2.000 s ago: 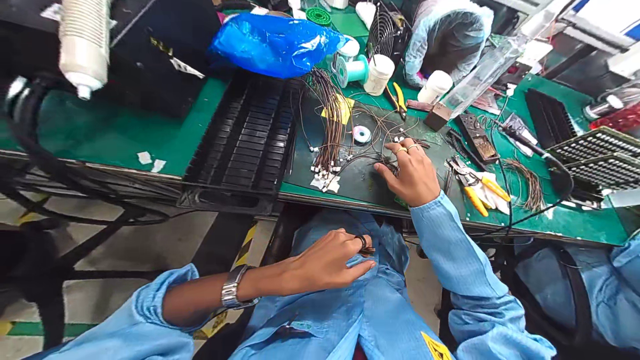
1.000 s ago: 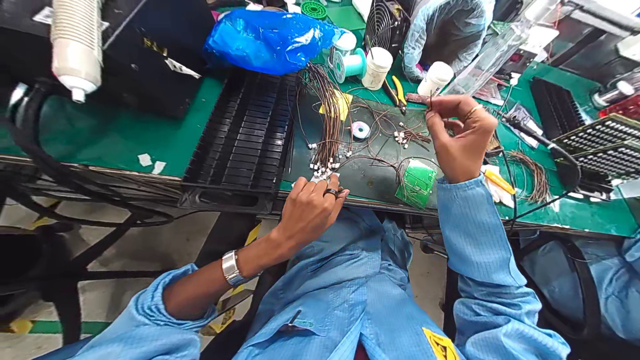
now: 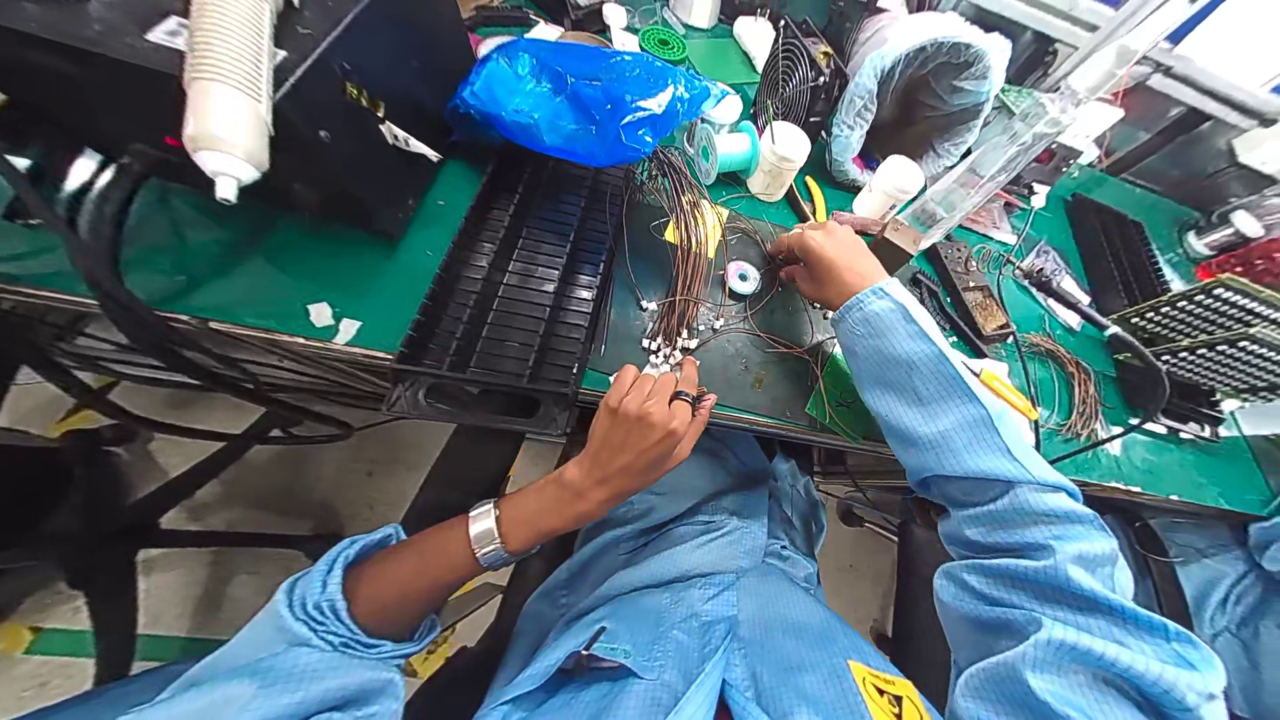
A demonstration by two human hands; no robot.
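My left hand (image 3: 645, 420) rests at the near end of a bundle of thin brown wires (image 3: 690, 240), its fingertips on the white connectors (image 3: 668, 350); whether it grips one cannot be told. My right hand (image 3: 825, 262) is over the right part of the dark work mat (image 3: 740, 365), fingers bent down among loose brown wires; what lies between its fingertips is hidden. A small white spool (image 3: 742, 278) lies between the bundle and my right hand. A yellow paper (image 3: 697, 228) is partly under the wires. Near my right forearm lies a green card (image 3: 840, 395).
A black slotted tray (image 3: 510, 290) stands left of the mat, with a blue plastic bag (image 3: 590, 100) behind it. White containers (image 3: 780, 160), a teal spool (image 3: 735, 150) and a fan (image 3: 795, 75) stand behind. A capped co-worker (image 3: 915, 85) leans in opposite. Yellow-handled pliers (image 3: 1005, 392) lie right.
My left hand has moved from over my lap to the connectors. My right hand was raised about a second ago and is now lower, farther back over the loose wires.
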